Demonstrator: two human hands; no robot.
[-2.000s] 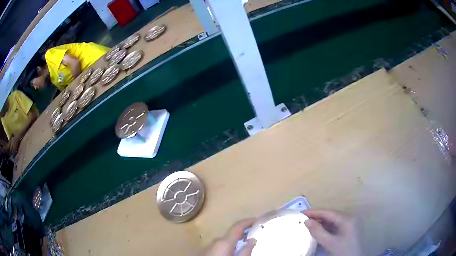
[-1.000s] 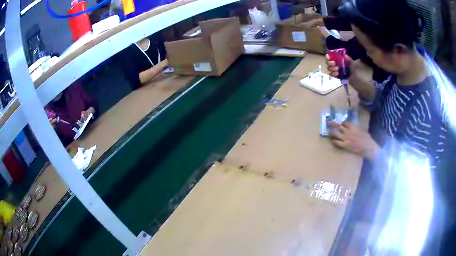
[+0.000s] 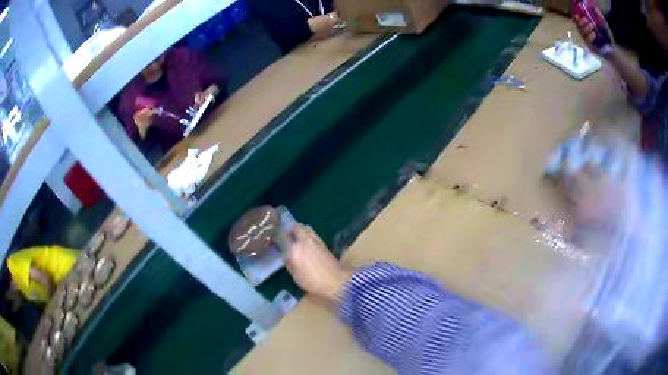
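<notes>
A copper-coloured round cover (image 3: 253, 231) with a raised spoke pattern sits on a pale square fixture plate (image 3: 262, 266) over the green belt, left of centre. My left hand (image 3: 313, 262), in a blue-and-white striped sleeve, reaches in from the lower right and grips the plate's near right edge; its fingertips are partly hidden. My right hand (image 3: 592, 206) is strongly blurred at the right, over the board. It appears to hold a pale-blue fixture plate (image 3: 582, 155) with an upright post; its fingers cannot be made out.
A white metal upright (image 3: 157, 201) crosses the left side, its foot at the belt edge. A white fixture with posts (image 3: 571, 60) and a neighbour's hand with a red screwdriver (image 3: 590, 22) are upper right. Opposite are workers, rows of covers (image 3: 86, 293), white sheets and a cardboard box.
The view has swung right, then partly back left. My hands, absent one second ago, are in view, the left gripping the cover's plate on the belt. The cover seen in my hands two seconds ago is out of view.
</notes>
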